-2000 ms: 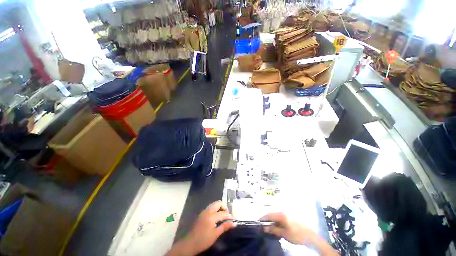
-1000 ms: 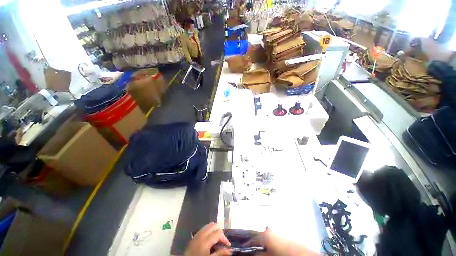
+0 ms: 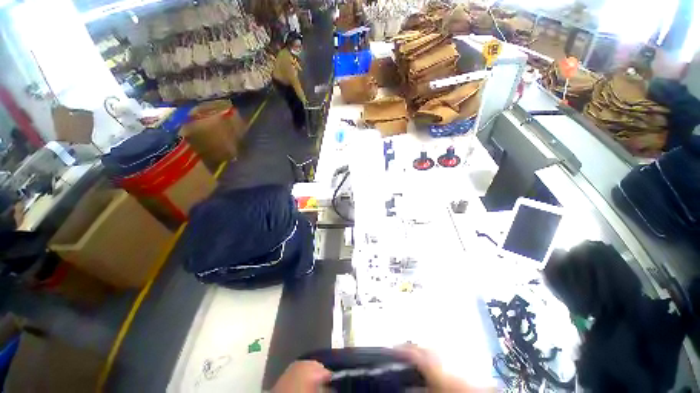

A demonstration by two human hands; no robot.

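Observation:
A dark navy bag panel point(image 3: 368, 365) with a pale piping line is at the bottom centre, at the near edge of the white sewing table point(image 3: 453, 326). My left hand point(image 3: 305, 376) grips its left end and my right hand point(image 3: 430, 371) grips its right end. Both hands are partly cut off by the bottom edge and somewhat blurred. The panel's lower part is out of the picture. The white sewing machine point(image 3: 376, 261) lies just beyond the hands, its details washed out by glare.
A navy panel pile point(image 3: 244, 234) sits on the pale side table point(image 3: 222, 330) at left. Black webbing pieces point(image 3: 523, 334), black fabric parts point(image 3: 614, 307) and a white-framed screen point(image 3: 531, 230) are at right. A person point(image 3: 290, 80) stands in the aisle.
The panel has been raised and bent between my hands, showing more dark fabric than at first. My hands have moved lower in the picture. The view has shifted, and the person in the aisle has changed posture.

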